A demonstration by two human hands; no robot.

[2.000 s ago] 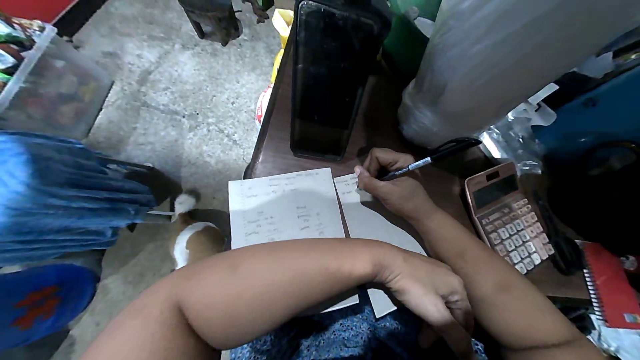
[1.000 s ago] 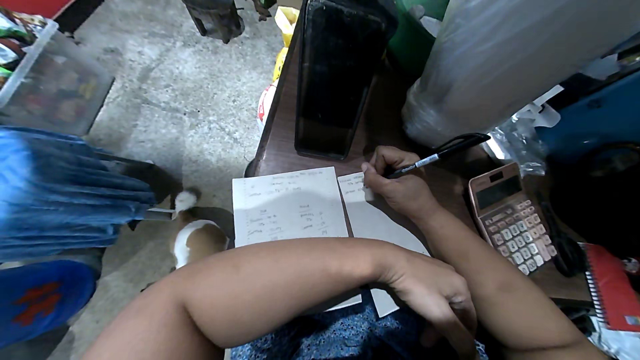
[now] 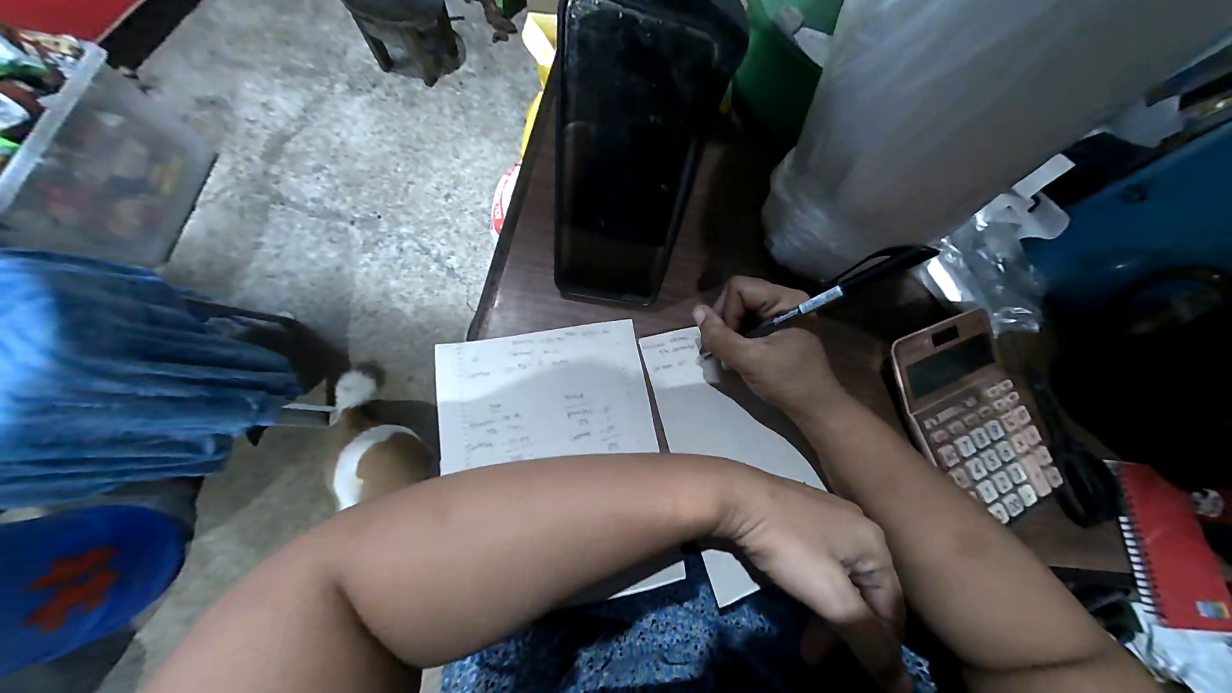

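Observation:
My right hand (image 3: 770, 337) grips a black pen (image 3: 818, 298), its tip at the top part of the right paper sheet (image 3: 731, 414), which bears a few lines of writing. Just left of it lies another white sheet (image 3: 544, 395) with more handwriting. My left forearm crosses over both sheets, and my left hand (image 3: 828, 558) rests beside my right forearm, fingers bent downward; whether they hold anything is hidden. Past the sheets, a dark phone-like device (image 3: 626, 154) lies on the brown table (image 3: 525, 279). A pink calculator (image 3: 972, 414) lies right of my right forearm.
Right of the calculator are black scissors (image 3: 1078, 472) and a red spiral notebook (image 3: 1169, 549). A large plastic-wrapped roll (image 3: 905, 125) stands at the back right. On the floor side are a brown and white animal (image 3: 380, 457), a clear plastic bin (image 3: 106, 183) and blue cloth (image 3: 115, 375).
My right hand stays at the right sheet with the pen, whose angle has shifted slightly. My left arm stays across the sheets.

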